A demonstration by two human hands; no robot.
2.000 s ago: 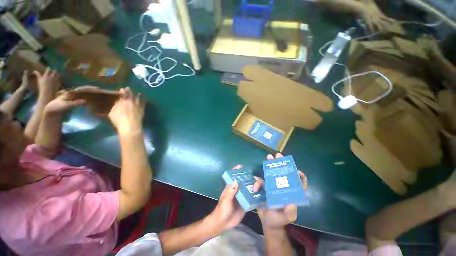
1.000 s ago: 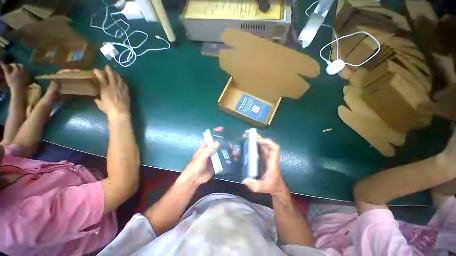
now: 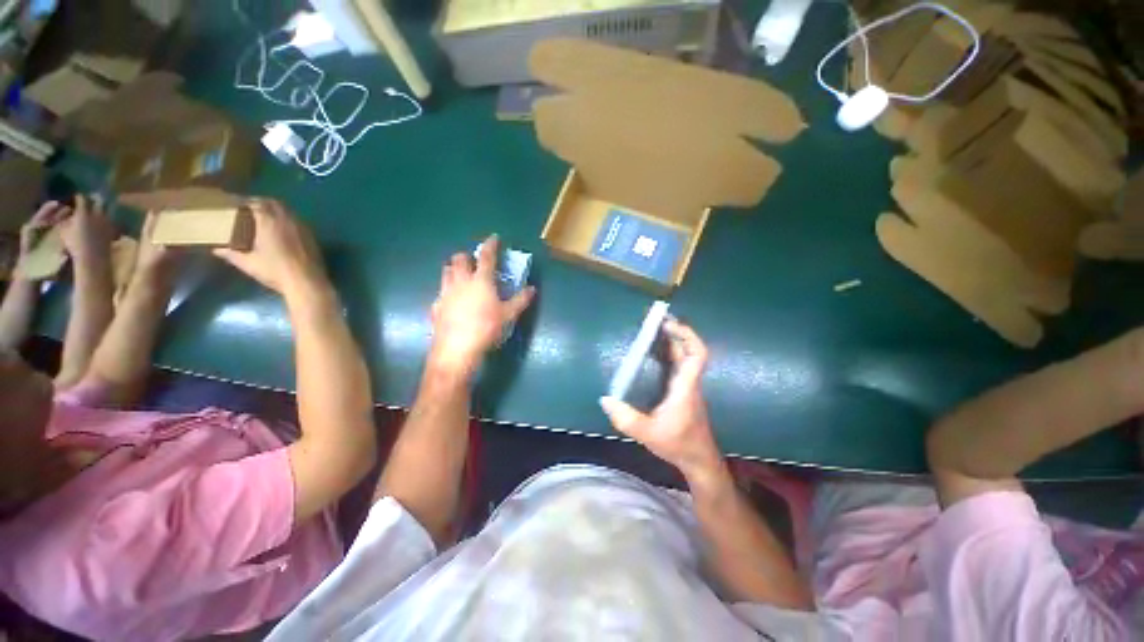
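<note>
My left hand (image 3: 469, 309) is over the green table with its fingers on a blue card stack (image 3: 513, 268), which shows beyond the thumb and fingertips; the hand covers the rest. My right hand (image 3: 674, 399) holds another card stack (image 3: 639, 352) on edge, its pale side up, between thumb and fingers. An open mailer box (image 3: 688, 261) stands beyond my hands with its lid raised away from me. A blue insert card (image 3: 636, 243) with a small white code lies flat inside it.
A person in pink at left holds a brown box (image 3: 200, 227). White cables (image 3: 329, 138) lie at upper left. A beige instrument (image 3: 583, 44) is at the top. Box blanks (image 3: 991, 207) and a white cable loop (image 3: 862, 108) are at right, with another person's forearm.
My hands have moved apart. My left hand has gone forward and left and turned palm down over its stack. My right stack is tilted. The neighbour's box now looks closed.
</note>
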